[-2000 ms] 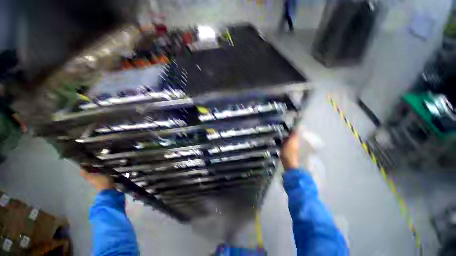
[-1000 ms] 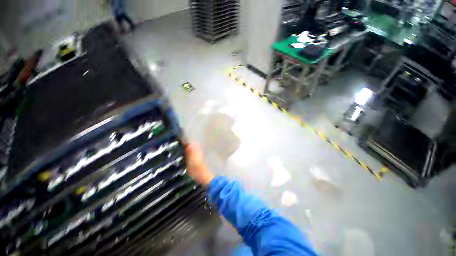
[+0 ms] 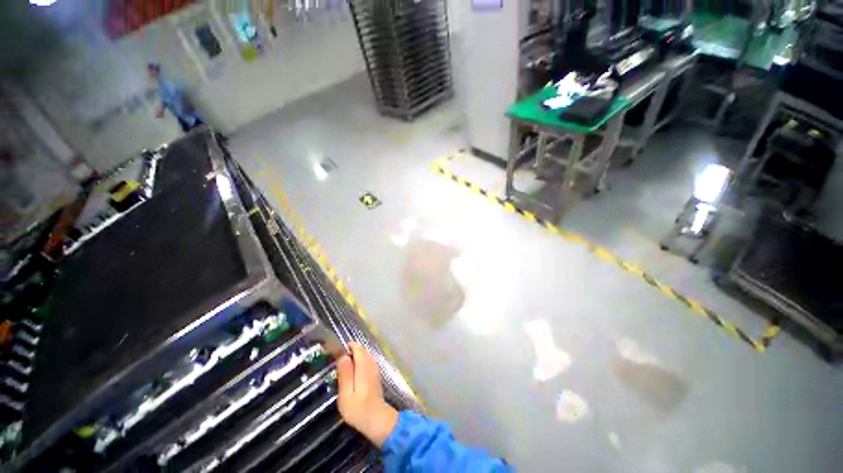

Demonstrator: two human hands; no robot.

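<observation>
A rack trolley [image 3: 148, 249] with a dark top panel and closely stacked shelves fills the lower left. Circuit boards [image 3: 199, 369] with white-silver bars show on its upper shelves. More board parts lie on top at the far left. My right hand [image 3: 362, 393], bare with a blue sleeve, is closed on the trolley's right corner post, just below the top. My left hand is out of the picture.
Another rack trolley [image 3: 402, 55] stands at the back. A green-matted table [image 3: 555, 113] stands at right behind yellow-black floor tape [image 3: 601, 251]. A low dark platform [image 3: 795, 277] is at the right edge. A person [image 3: 176, 100] in blue is at the back left.
The view has swung right. The held trolley now lies at the left of the picture. My left hand has gone out of view. My right hand stays on the trolley post.
</observation>
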